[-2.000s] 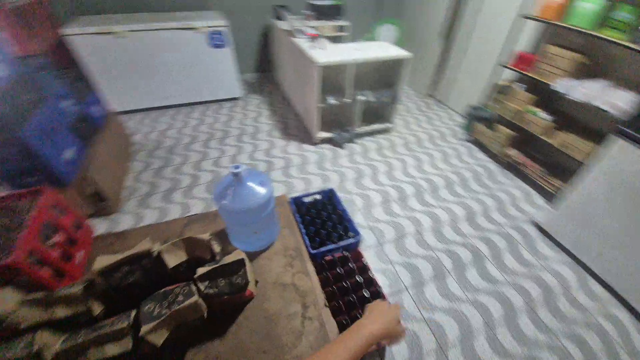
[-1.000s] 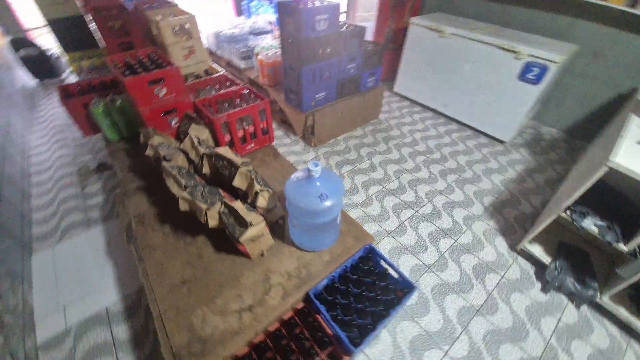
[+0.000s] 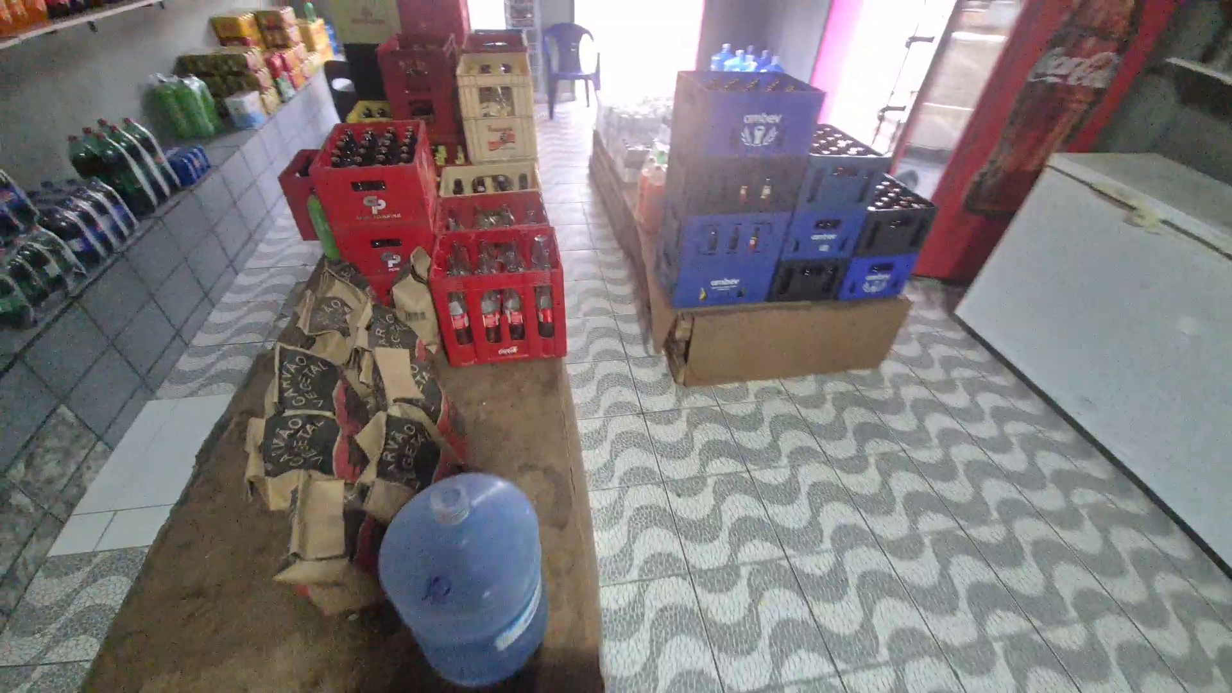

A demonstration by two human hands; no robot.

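Neither of my hands shows in the head view now. Nearest to me, a blue water jug (image 3: 467, 587) stands upright on a low brown platform (image 3: 183, 616). Several paper charcoal bags (image 3: 308, 443) lie in rows just behind and to the left of the jug. Beyond them a red crate of glass bottles (image 3: 500, 327) rests at the platform's far end, beside a taller stack of red crates (image 3: 375, 192).
Blue and black bottle crates (image 3: 731, 192) are stacked on a second low platform (image 3: 789, 342). A white chest freezer (image 3: 1107, 318) stands at the right, near a red drinks cooler (image 3: 1039, 115). Packs of soda bottles (image 3: 115, 164) line a tiled ledge at the left.
The view has swung left, a large move. My hand, at the dark red bottle crate two seconds ago, is out of view, as are that crate and the small blue one beside it.
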